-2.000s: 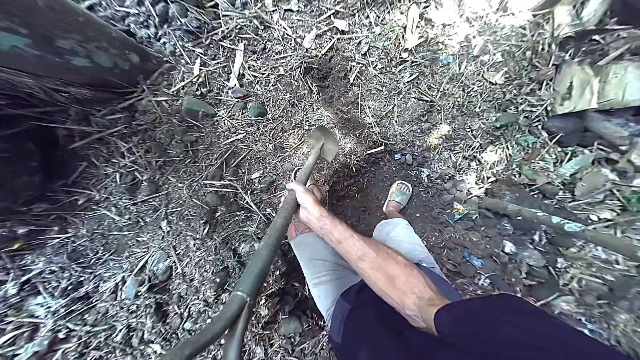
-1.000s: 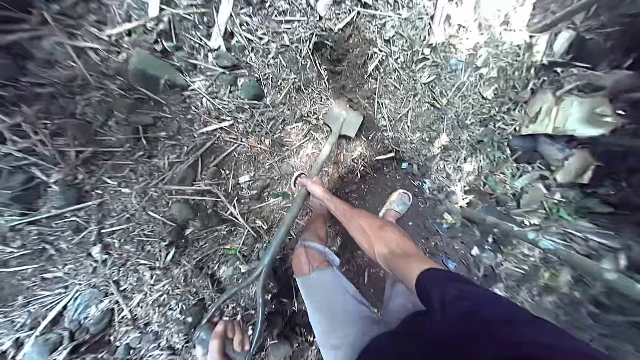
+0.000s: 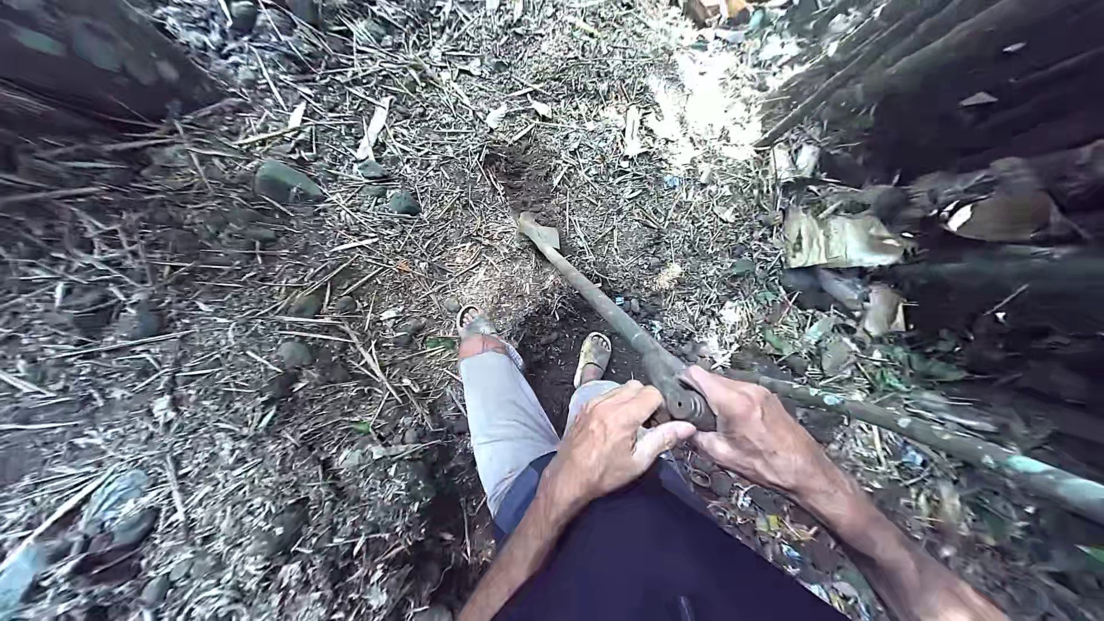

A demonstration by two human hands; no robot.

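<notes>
A long-handled spade [image 3: 604, 306] slants from the ground up to my waist, its small metal blade [image 3: 539, 233] down at the soil below a patch of dark dug earth [image 3: 526, 177]. My left hand [image 3: 612, 440] is closed on the handle's top end from the left. My right hand [image 3: 746, 423] grips the same end from the right, close beside the left. Most of the grip is hidden by my fingers. Both my feet, in sandals [image 3: 592, 355], stand on the ground left of the shaft.
Dry stalks and leaf litter cover the ground. Stones [image 3: 289, 183] lie at the upper left, near a dark trunk-like shape [image 3: 103, 60]. A long pole [image 3: 940, 435] lies at the right. A pale broken husk or bark piece [image 3: 841, 240] is beyond it.
My right hand has moved from the lower shaft up to the top end. My left hand, at the lower left one second ago, now holds that end before my waist. The spade slants the other way.
</notes>
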